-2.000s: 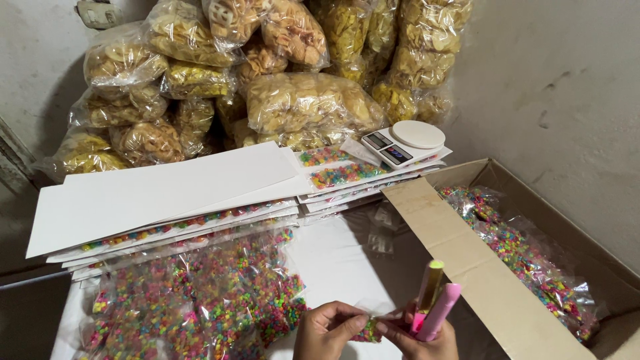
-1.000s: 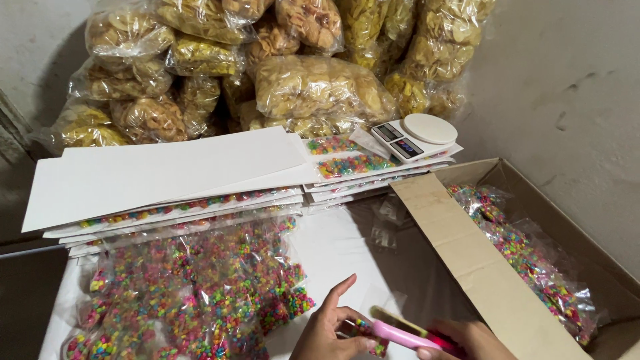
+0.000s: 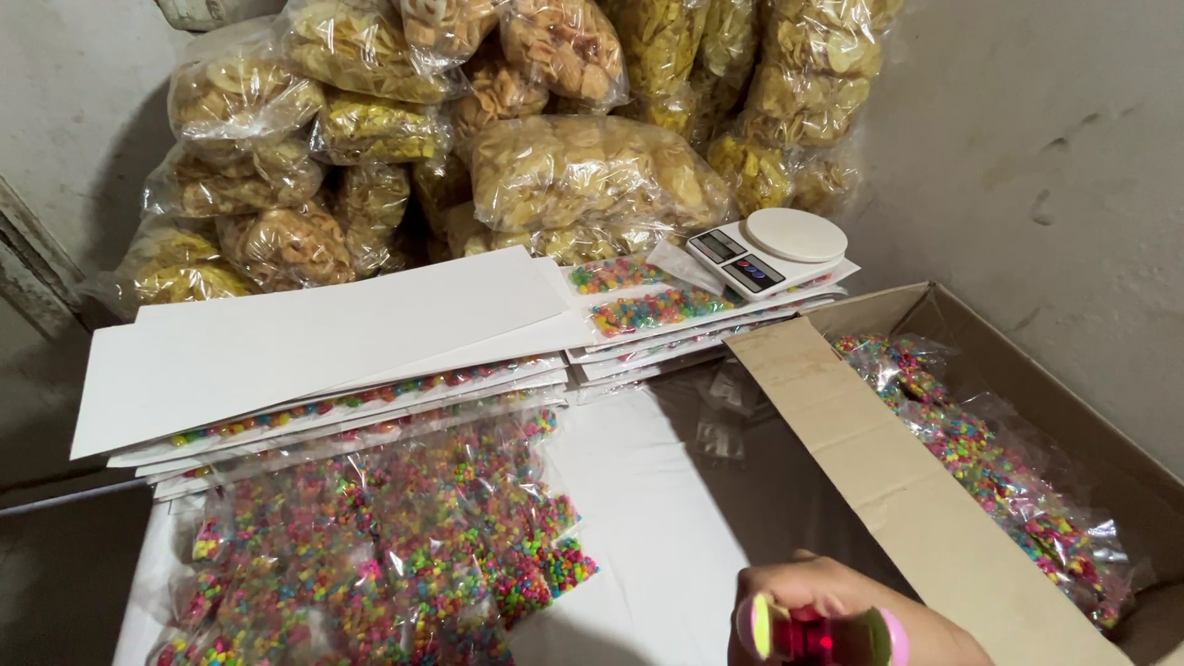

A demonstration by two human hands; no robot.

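Note:
My right hand (image 3: 814, 592) is at the bottom edge, right of centre, closed around a pink and yellow hand tool (image 3: 814, 636) with a shiny red middle part; its exact kind cannot be told. My left hand is out of view. To the left, many small clear packets of multicoloured candies (image 3: 398, 546) lie in overlapping rows on the white table surface (image 3: 629, 481). More candy packets (image 3: 999, 472) fill the open cardboard box (image 3: 934, 472) at the right, whose flap leans toward the table. A few small clear plastic pieces (image 3: 721, 435) lie left of the flap.
White boards (image 3: 324, 342) with candy packets between them are stacked at the back of the table. A white digital kitchen scale (image 3: 768, 254) rests on the right stack, beside flat candy packets (image 3: 661, 310). Large bags of chips (image 3: 592, 176) are piled against the wall behind.
Both hands were together at the bottom centre, with a small candy packet at the left hand's fingers. The left hand has gone out of view; the right hand still holds the tool.

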